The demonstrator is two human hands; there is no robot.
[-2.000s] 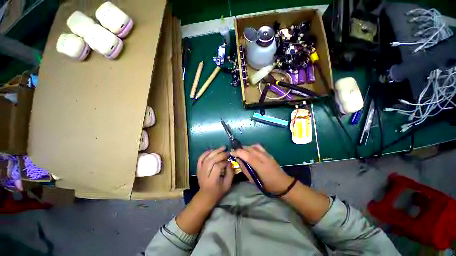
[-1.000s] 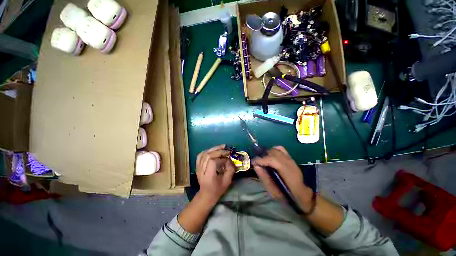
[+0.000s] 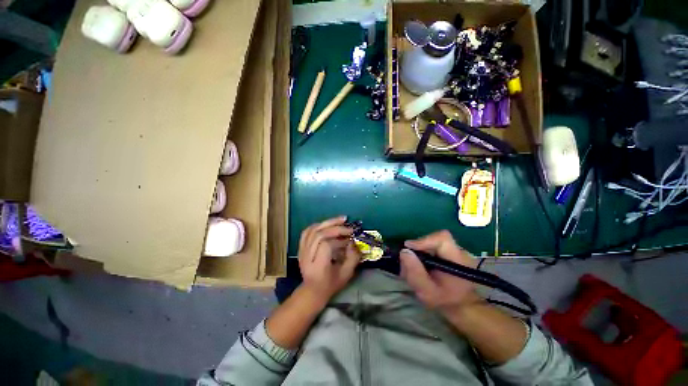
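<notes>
My left hand (image 3: pixel 328 255) holds an open case half (image 3: pixel 370 246) with a yellow centre and a dark part at its upper left edge, near the bench's front edge. My right hand (image 3: pixel 440 273) holds a black soldering iron (image 3: pixel 398 255) like a pen. The iron's thin end points left, over the case half; whether the tip touches anything is too small to tell. The iron's black cord loops out to the right over my wrist. Part of the case half is hidden by my left fingers.
Cardboard sheets (image 3: pixel 143 143) with white cases lie left. Two wooden sticks (image 3: pixel 312 102), a parts box (image 3: pixel 468 147), a light-blue strip (image 3: pixel 426 181) and another open case half (image 3: pixel 476 197) lie on the green bench. Right are a white case (image 3: pixel 560 156), white cables (image 3: pixel 656 192) and a red stool (image 3: pixel 615 328).
The soldering iron has swung from pointing up and away to pointing left over the case half. My right hand has moved slightly right. The bench items appear shifted in view.
</notes>
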